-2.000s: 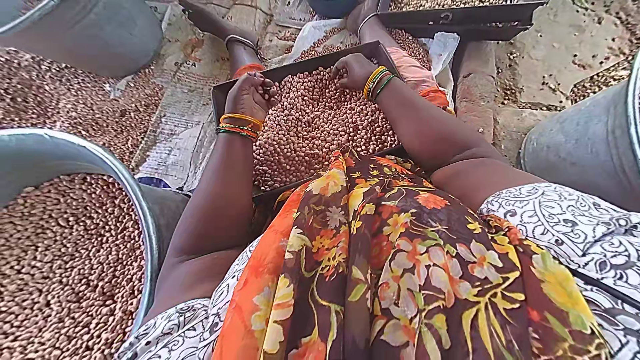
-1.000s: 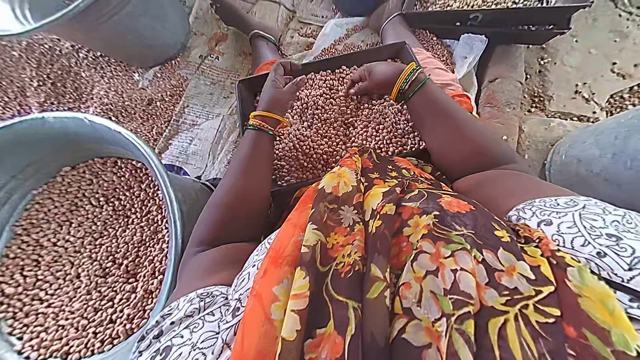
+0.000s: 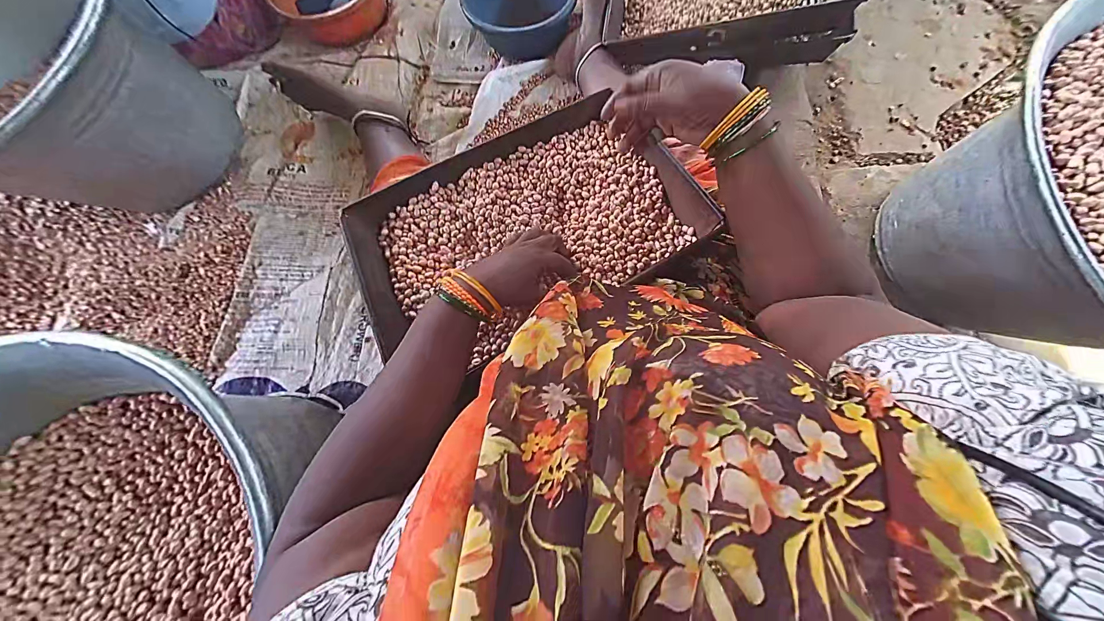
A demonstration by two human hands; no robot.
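A dark rectangular metal tray (image 3: 366, 259) rests on my lap, tilted in view, filled with pinkish-brown shelled nuts or beans (image 3: 517, 198). My left hand (image 3: 528, 266) lies on them near the tray's near side, its fingers curled down; whether it holds any is hidden. My right hand (image 3: 668, 99) is at the tray's far right corner, with its fingers bent over the rim. Whether it grips the rim or holds nuts I cannot tell. Bangles circle both wrists.
Metal buckets holding the same nuts stand at the lower left (image 3: 250, 448) and right (image 3: 957, 224). Another metal bucket (image 3: 129, 121) is at the upper left, beside nuts spread on sacking (image 3: 289, 207). Beyond are a blue tub (image 3: 517, 30), an orange basin (image 3: 336, 21) and a second tray (image 3: 742, 39).
My left hand has moved from the tray's far left part to its near side. My right hand has moved from over the nuts to the far right corner. The tray now sits more tilted.
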